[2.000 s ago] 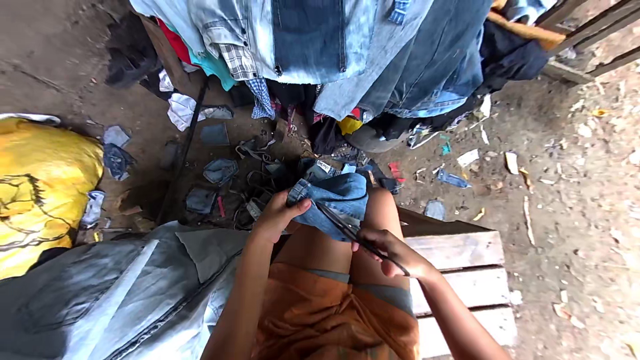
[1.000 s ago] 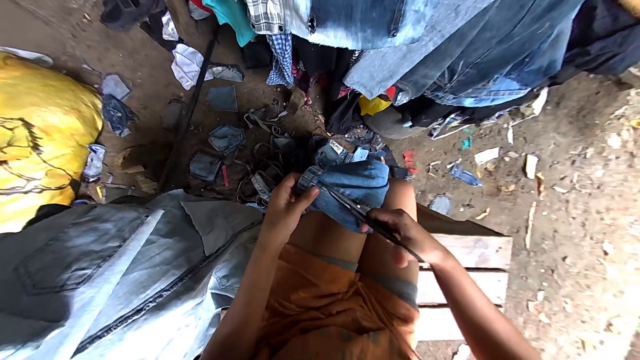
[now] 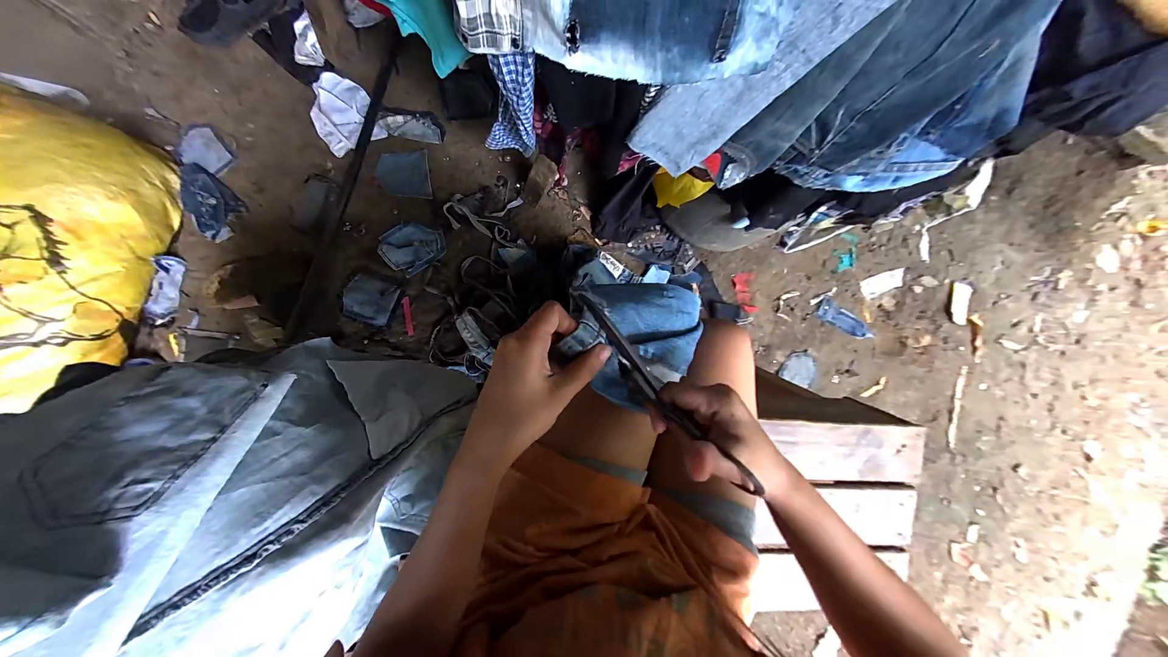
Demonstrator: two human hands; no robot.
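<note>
My left hand (image 3: 538, 374) pinches the edge of a blue denim piece (image 3: 662, 319) that lies over my knees. My right hand (image 3: 721, 429) grips dark metal scissors (image 3: 639, 370), whose blades point up and left over the denim, close to my left fingertips. One handle loop shows below my right fingers. Whether the blades are cutting cloth cannot be told. A large grey-blue denim garment (image 3: 182, 456) is spread at my left side.
Denim garments (image 3: 821, 100) are heaped in front of me. A yellow sack (image 3: 73, 237) stands at the far left. Denim scraps (image 3: 411, 248) and dark straps litter the dirt ground. A wooden slatted bench (image 3: 839, 452) is under me, and a dark pole (image 3: 342, 201) lies front left.
The denim over my knees has shifted and folded differently. My left hand has changed its hold at the cloth's edge, and the scissors now point more steeply upward.
</note>
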